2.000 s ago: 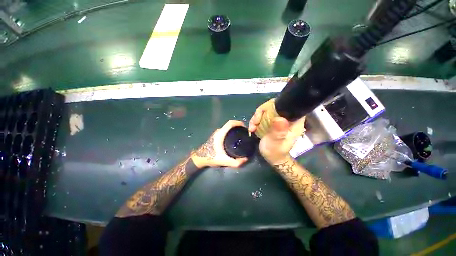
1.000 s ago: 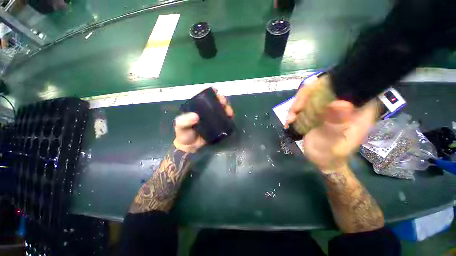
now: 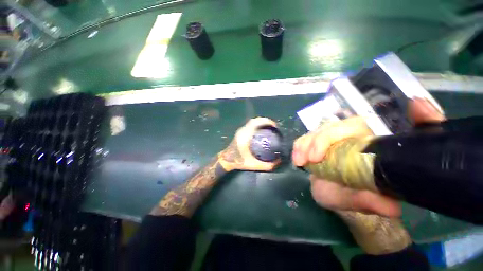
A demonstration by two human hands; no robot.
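My left hand [image 3: 244, 147] is wrapped around a black cylindrical housing [image 3: 266, 143], held upright on the dark green bench with its round recessed end facing up. My right hand [image 3: 344, 169] grips the tan wrapped grip of the electric screwdriver [image 3: 429, 166], whose thick black body lies tilted toward the right edge. The driver's tip is a little right of the housing and apart from it; the bit is hardly visible. The white screw feeder [image 3: 365, 98] stands behind my right hand, partly hidden by it.
Two black housings [image 3: 199, 41] [image 3: 272, 39] stand on the green belt beside a paper strip [image 3: 157, 46]. A white rail [image 3: 212, 93] separates belt and bench. Stacked black blister trays [image 3: 58, 148] are at the left. Small specks lie on the bench. A blue-and-white item [image 3: 461, 249] shows at lower right.
My left hand has turned the housing from a tilted, side-on pose to upright, end up, and moved it right. The screwdriver body has swung lower on the right, uncovering the feeder and covering the screw bag.
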